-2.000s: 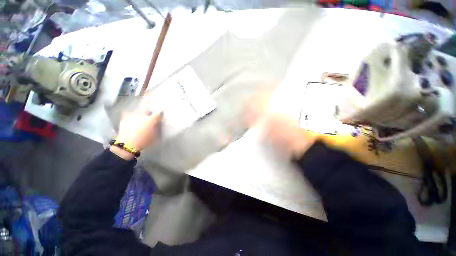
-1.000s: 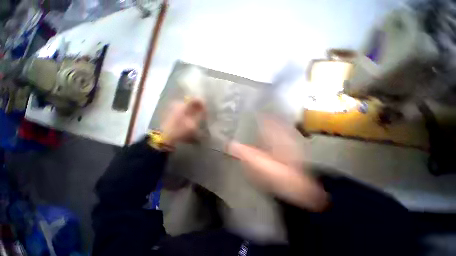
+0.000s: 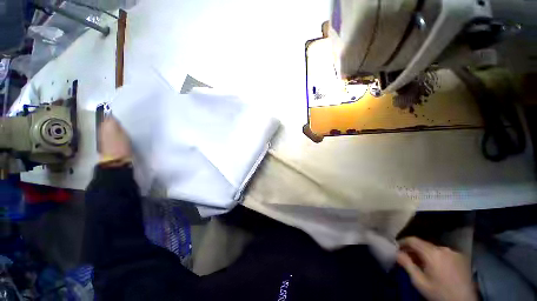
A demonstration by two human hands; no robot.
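Observation:
The white pocket bag [image 3: 206, 126] lies spread and folded over the table, left of the needle area. The grey-beige panel [image 3: 318, 194] runs from it over the table's front edge toward the lower right. A narrow dark-edged slit [image 3: 254, 170] shows where the two meet. My left hand [image 3: 113, 141], slightly blurred, holds the pocket bag's left edge; its fingertips are hard to make out. My right hand [image 3: 436, 267] pinches the panel's end, low and below the table edge.
The off-white machine head [image 3: 383, 41] stands at upper right over the lit needle plate [image 3: 330, 76] and yellow-brown bed [image 3: 406, 114]. Black-handled scissors [image 3: 500, 144] lie at right. Another machine [image 3: 47, 132] is at far left. A brown strip [image 3: 121, 50] crosses the table at upper left.
The cloth has been turned and spread, so the white pocket bag now shows on top. My left hand has moved left, my right hand down and right. The view has shifted toward the right.

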